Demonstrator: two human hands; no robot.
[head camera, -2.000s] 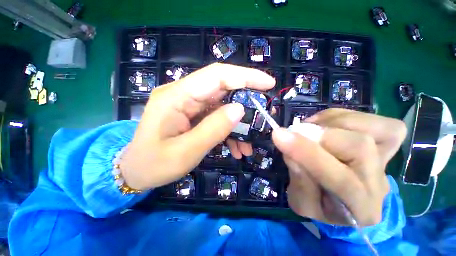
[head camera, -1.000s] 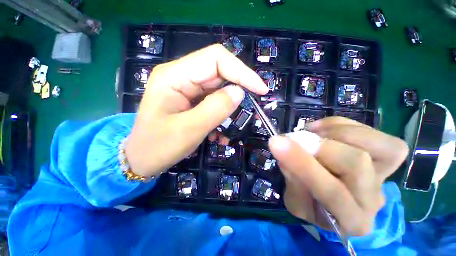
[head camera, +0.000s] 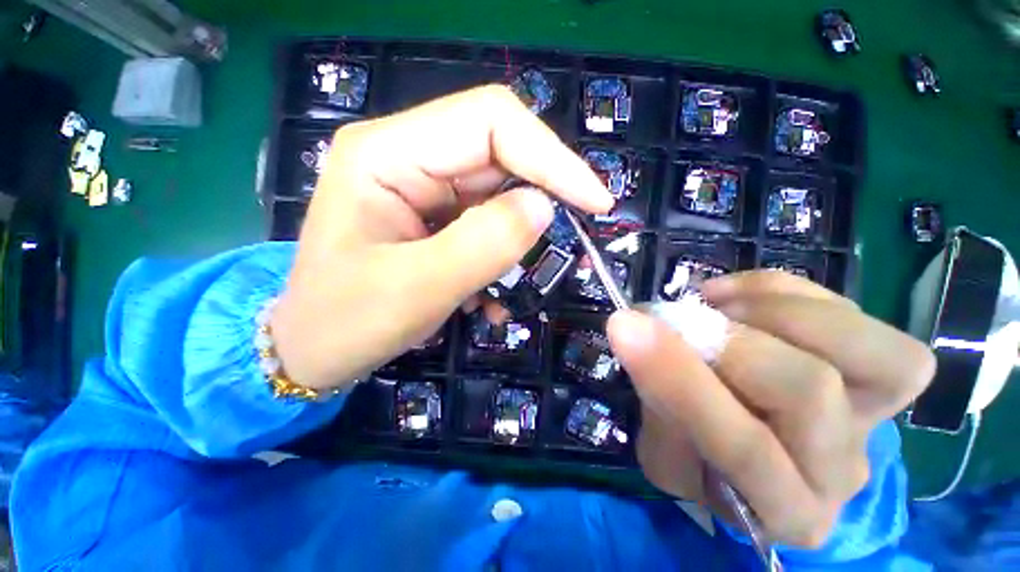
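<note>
My left hand (head camera: 414, 240) holds a black watch-like unit (head camera: 528, 293) tilted between thumb and fingers, above the compartment tray. A rectangular silvery-framed module shows on its lower right, and part of its blue board shows beside my thumb; my thumb and index finger cover the rest. My right hand (head camera: 772, 391) grips slim silver tweezers (head camera: 605, 273), with a whitish finger cot on one fingertip. The tweezer tips reach the upper edge of the unit near my left thumb; the exact contact point is hidden.
The black compartment tray (head camera: 660, 441) lies under both hands with units in its pockets. Loose units (head camera: 924, 221) lie on the green mat beyond and right. A phone (head camera: 964, 335) rests on a white round base at right. A grey block (head camera: 158, 92) and small white-yellow pieces (head camera: 87, 168) lie at left.
Since the oldest frame, the unit has been tilted and my left fingers cover more of its board. Both hands have shifted slightly, and the tweezers stand a little steeper.
</note>
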